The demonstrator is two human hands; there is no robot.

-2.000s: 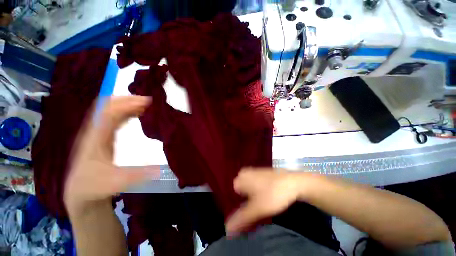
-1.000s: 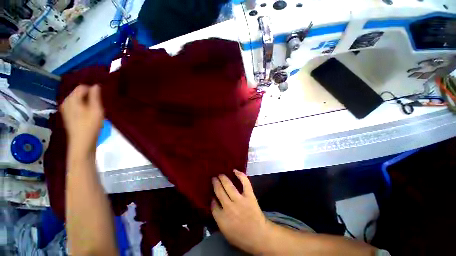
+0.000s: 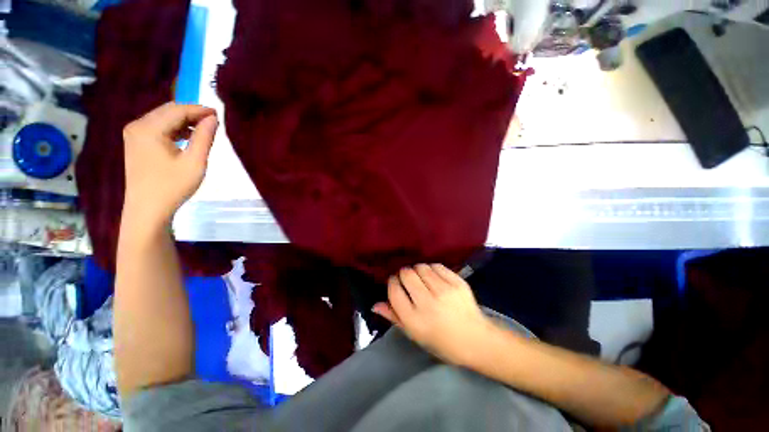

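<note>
A dark red garment piece point(image 3: 371, 143) lies spread on the white sewing machine table and hangs over its front edge. Its right corner is by the presser foot area point(image 3: 521, 61) at the top, under a red-lit spot. My left hand point(image 3: 173, 148) is left of the garment, above the table's left edge, with thumb and forefinger curled close together; I cannot tell whether it holds anything. My right hand point(image 3: 430, 304) is at the garment's lower edge, below the table front, fingers on the cloth; its fingertips are partly hidden against the dark fabric.
A mobile phone point(image 3: 693, 97) lies on the machine bed at right. Stacked red strips point(image 3: 126, 126) hang at the table's left edge. A printed ruler point(image 3: 624, 211) runs along the front edge. A blue plastic bin point(image 3: 211, 325) and pale blue cloth point(image 3: 84, 354) are lower left. Dark red pieces point(image 3: 725, 312) are lower right.
The view has tilted down. The garment, earlier bunched, then stretched towards my left hand, now hangs straight down over the front edge. My left hand is now apart from its left side.
</note>
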